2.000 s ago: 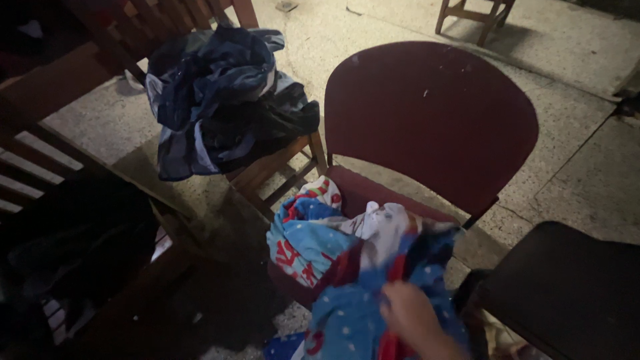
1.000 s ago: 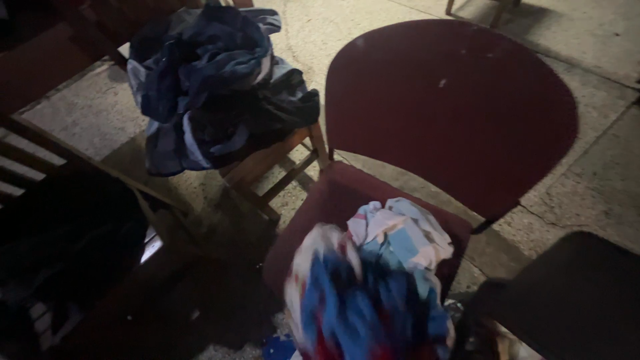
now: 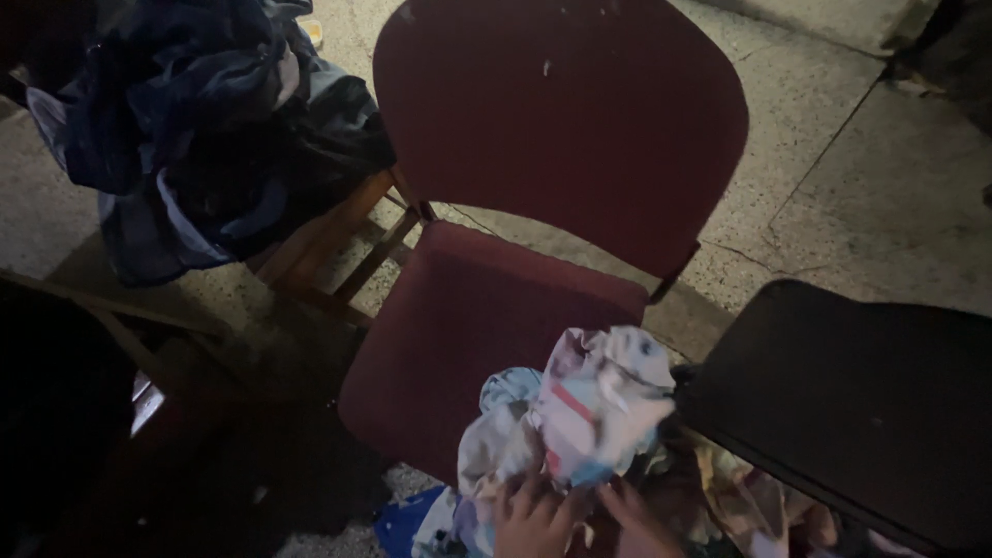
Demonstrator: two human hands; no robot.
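A crumpled pale cloth [image 3: 604, 403] with pink, red and light-blue parts lies over the front right of the maroon chair's seat [image 3: 480, 310]. At the bottom edge, my left hand [image 3: 535, 515] touches the lower part of this bundle, its fingers bent. Close beside it on the right, my right hand [image 3: 635, 519] is partly cut off and blurred, with its fingertips at the cloth's lower edge. Whether either hand grips the fabric is unclear. A blue cloth [image 3: 407, 519] shows low down, left of the hands.
Dark clothes [image 3: 225, 132] are heaped on a wooden chair [image 3: 325, 240] at the upper left. A black padded seat [image 3: 845, 395] stands at the right, with mixed fabrics [image 3: 744, 496] below its edge. The speckled floor [image 3: 821, 186] shows behind the maroon backrest [image 3: 566, 116].
The blue and red cloth handled earlier over the maroon seat no longer shows there. Both hands are now at the pale bundle, and more of the seat shows. The view has moved closer.
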